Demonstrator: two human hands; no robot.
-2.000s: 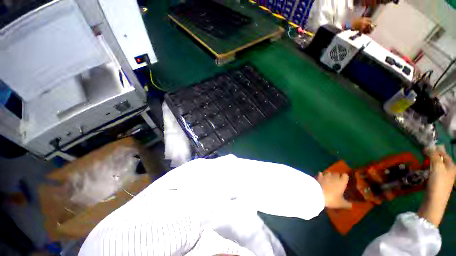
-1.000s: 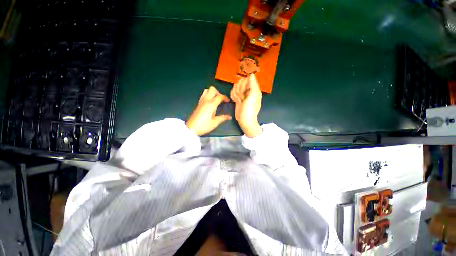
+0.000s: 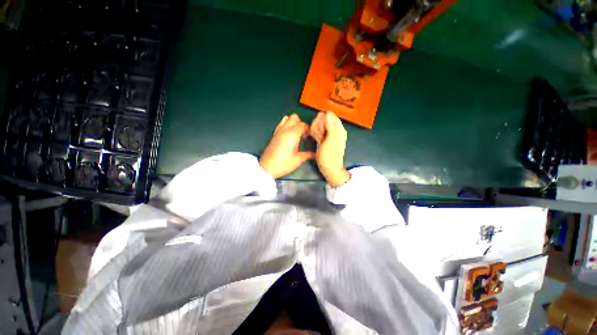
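Note:
My left hand (image 3: 285,149) and my right hand (image 3: 332,149) are close together in front of my body. A small dark part (image 3: 307,144) shows between them, at my left thumb and fingers. My right fingertips are curled beside it, and they hide what they touch. The orange toggle fixture (image 3: 378,40) stands just beyond my hands. Its flat orange base plate (image 3: 318,86) has a round patterned nest (image 3: 345,90) near the front edge, and neither hand touches it.
A large black blister tray (image 3: 141,88) lies at the left on the green mat (image 3: 229,85). Another black tray (image 3: 553,134) is at the far right. A white machine table (image 3: 514,226) with orange-brown nest blocks (image 3: 484,281) is at the lower right.
My hands have left the fixture and come together in front of my body. The view has swung from the left equipment to the bench. In the last second the right fingertips moved off the base plate.

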